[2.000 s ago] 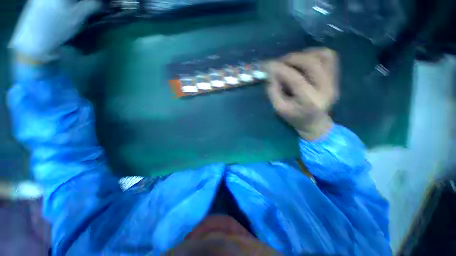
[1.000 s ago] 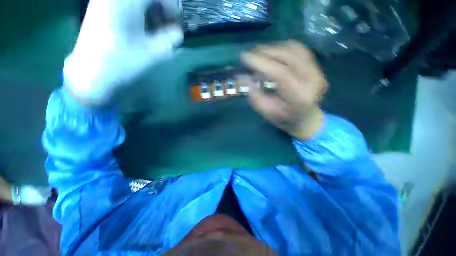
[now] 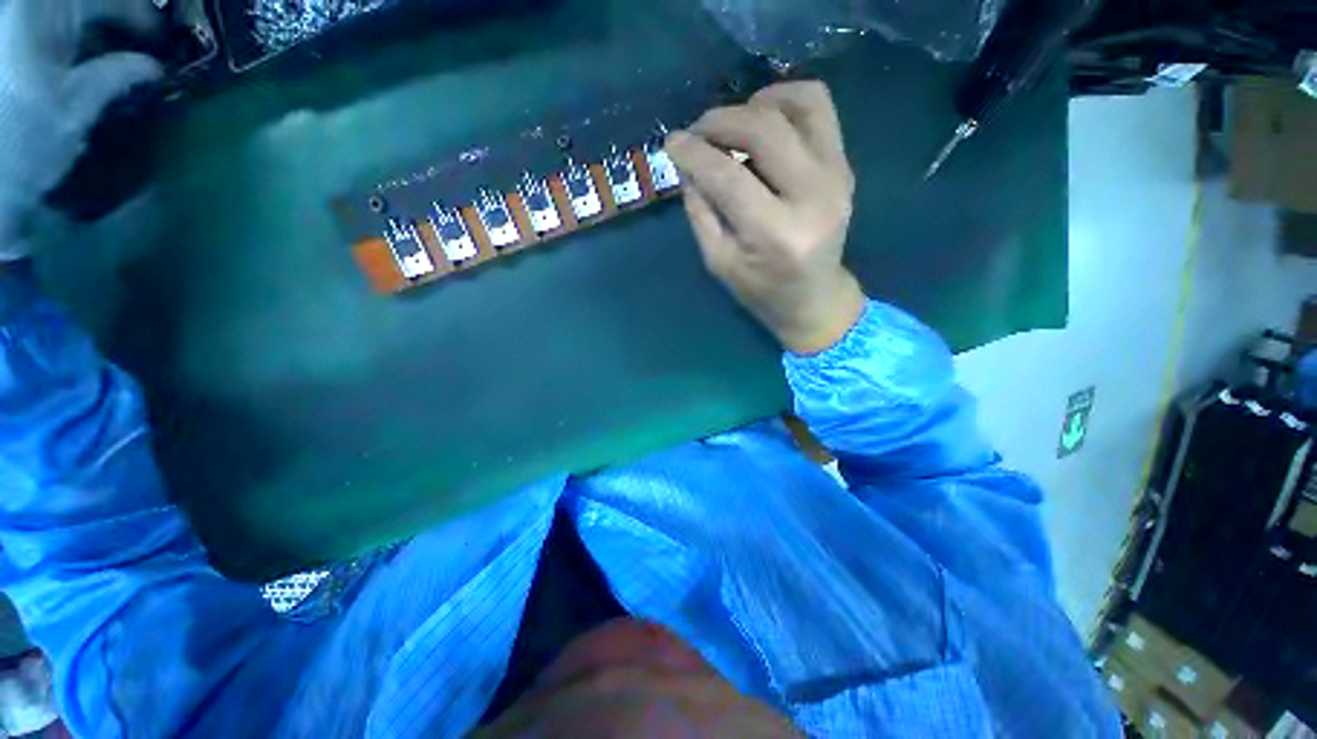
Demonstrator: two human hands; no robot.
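The jig point(image 3: 379, 264), a long bar with an orange slotted edge and dark upper rail, lies slanted on the green mat. Several dark transistors point(image 3: 540, 205) with thin silver legs and white-silver plates sit in a row in its slots. My bare right hand point(image 3: 780, 202) covers the jig's right part, its thumb and fingertips together at a slot there; what is between them is hidden. My white-gloved left hand point(image 3: 58, 130) is at the upper left edge, partly cut off, beside a dark tray; its fingers are unclear.
A black tray of fine silver pieces point(image 3: 296, 26) is at the top left. A crumpled clear bag point(image 3: 867, 22) lies beyond the jig. A black electric screwdriver point(image 3: 1000, 65) lies at the upper right, bit towards the mat. Boxes and racks stand beyond the pale floor.
The view has shifted and sharpened. My left hand has gone from near the tray's front to the far left. My right hand stays at the jig's right part; more filled slots show.
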